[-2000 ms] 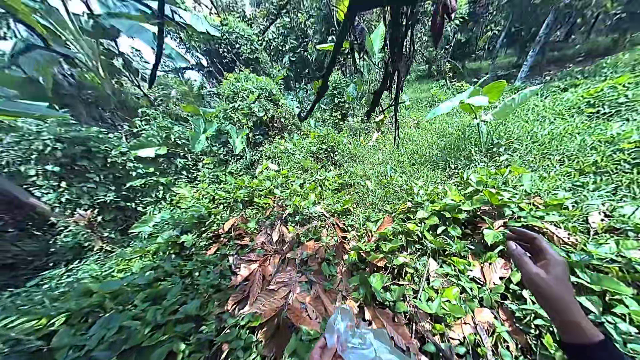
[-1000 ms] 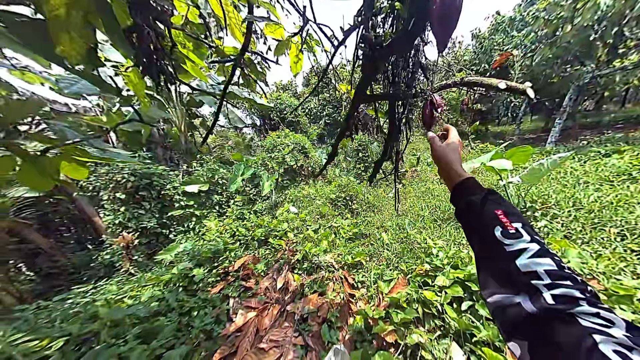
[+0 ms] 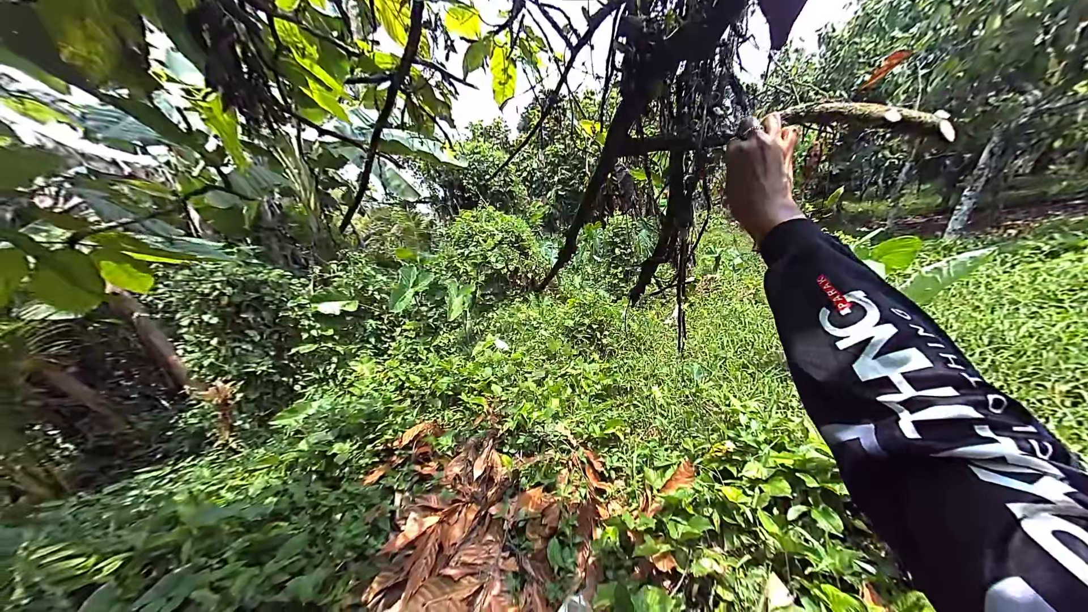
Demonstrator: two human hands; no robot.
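My right hand (image 3: pixel 762 174) reaches up at the upper right, its fingers curled at the near side of a mossy branch (image 3: pixel 875 116) with pale cut ends. What lies inside the fingers is hidden; the small dark red pod seen there earlier does not show. The arm wears a black sleeve with white lettering. Above the hand, a dark purple cacao pod (image 3: pixel 780 19) hangs at the top edge. My left hand is out of view; a bit of translucent plastic (image 3: pixel 575 603) shows at the bottom edge.
Dark branches (image 3: pixel 633 110) with hanging thin twigs cross the upper middle. Leafy boughs hang at upper left. Dry brown leaves (image 3: pixel 459 544) lie among low green plants in front. A pale trunk (image 3: pixel 973 187) stands back right, with a brown log (image 3: pixel 149 336) at left.
My right hand has risen from low on the right to the branch, where its fingers have closed in. My left hand with the plastic has left the view. The view has tilted up.
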